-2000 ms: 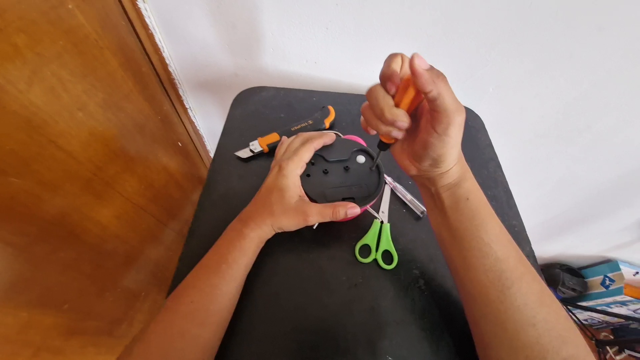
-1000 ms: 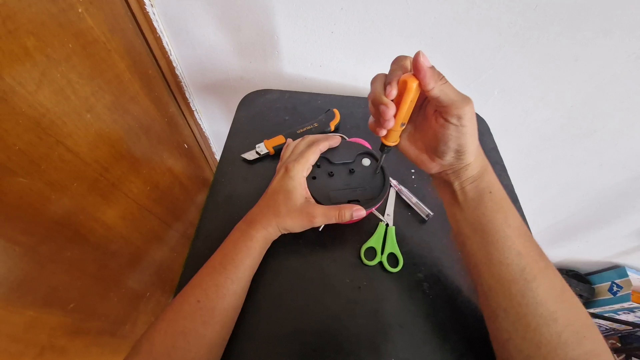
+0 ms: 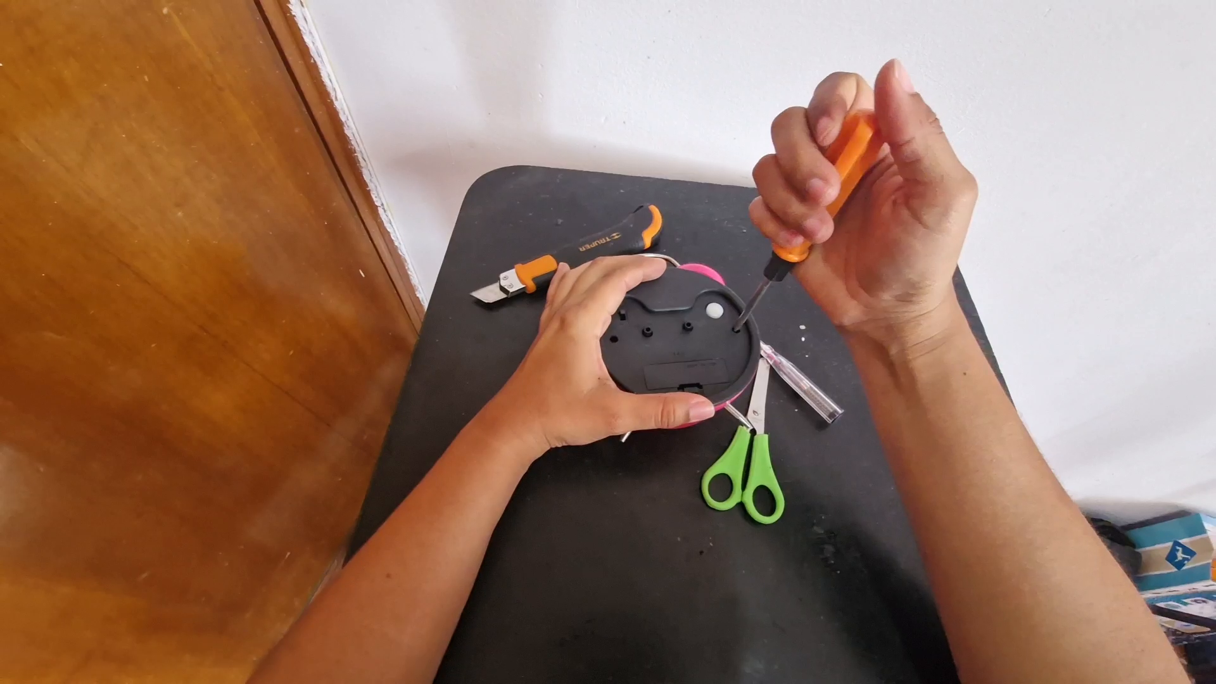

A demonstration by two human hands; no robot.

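My left hand grips a round clock-like device by its left side, its black plastic back facing up and bits of pink casing showing at the rim. Wrapped around the orange handle of a screwdriver is my right hand, above and right of the device. The screwdriver's tip meets a hole near the right edge of the black back. Green-handled scissors lie just below the device, beside a clear-handled tool. A Truper utility knife with its blade out lies behind my left hand.
Everything lies on a black table with rounded corners. A white wall rises behind it, and a wooden door stands at the left. Packaging and dark items sit beyond the table at the lower right.
My right fingers have shifted around the screwdriver handle, while its tip stays near the same edge of the device. My left hand keeps its hold.
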